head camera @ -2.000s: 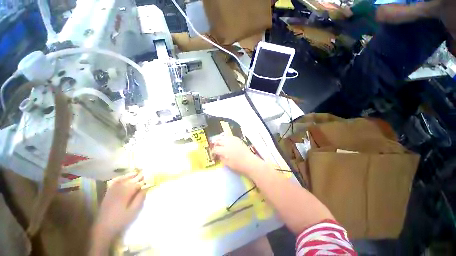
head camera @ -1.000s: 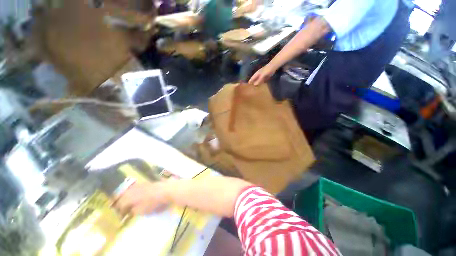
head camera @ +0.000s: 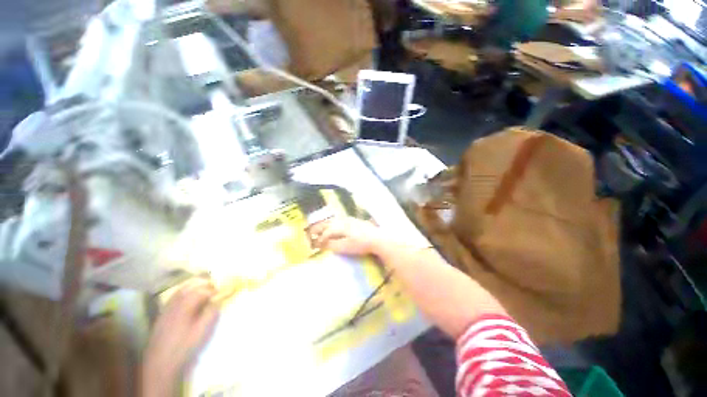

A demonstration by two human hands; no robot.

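The white sewing machine (head camera: 116, 178) stands at the left, blurred. Its presser clamp (head camera: 267, 172) is beside the yellow-marked template (head camera: 293, 225) on the white table. Strong glare washes out the work under the lamp. My right hand (head camera: 346, 235) is at the template's right side, fingers bent against its edge. My left hand (head camera: 184, 314) is at the lower left edge of the bright area, fingertips on it. Whether either hand grips anything is hidden by glare and blur.
Brown bags (head camera: 535, 233) with a reddish strip are heaped right of the table. A white-framed dark screen (head camera: 384, 107) stands behind. A thin black cord (head camera: 372, 298) lies on the table. A green crate (head camera: 595, 383) shows at the lower right.
The view swung right and came back left. A person's hand held a bag at the right; now that person is out of view and the bag lies on the heap. My left hand is visible again.
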